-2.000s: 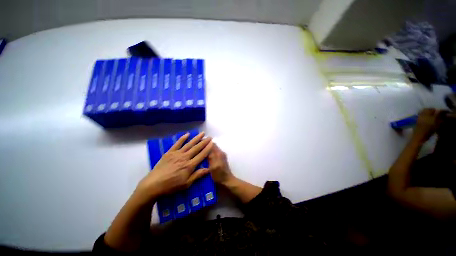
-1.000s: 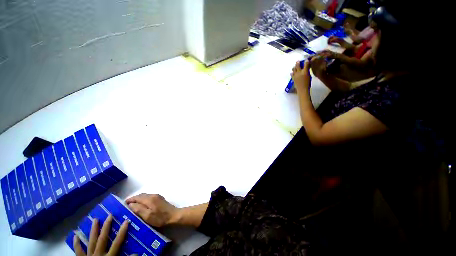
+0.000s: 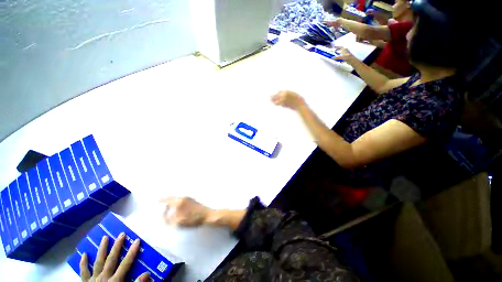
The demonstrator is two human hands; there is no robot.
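Note:
My left hand (image 3: 114,259) lies with spread fingers on top of the short second row of blue boxes (image 3: 144,254) at the bottom left; its lower part is cut off by the picture's edge. My right hand (image 3: 186,212) is a little right of that row, over the white table, blurred, with nothing seen in it. The long row of boxes (image 3: 52,193) stands on edge behind, blue spines up. A single retail box (image 3: 254,139), white front up with a blue rounded patch, lies flat on the table further right.
A black phone (image 3: 31,161) lies beyond the long row. A person in a dark patterned top (image 3: 407,110) sits at the right, one arm over the table (image 3: 165,126). A pillar (image 3: 231,33) stands at the back. A grey-white heap (image 3: 303,16) and other workers are beyond; open cartons (image 3: 457,220) at lower right.
A single box now lies on the table between me and the neighbour. My right hand has left the short row's side and moved right. My left hand stays on the row.

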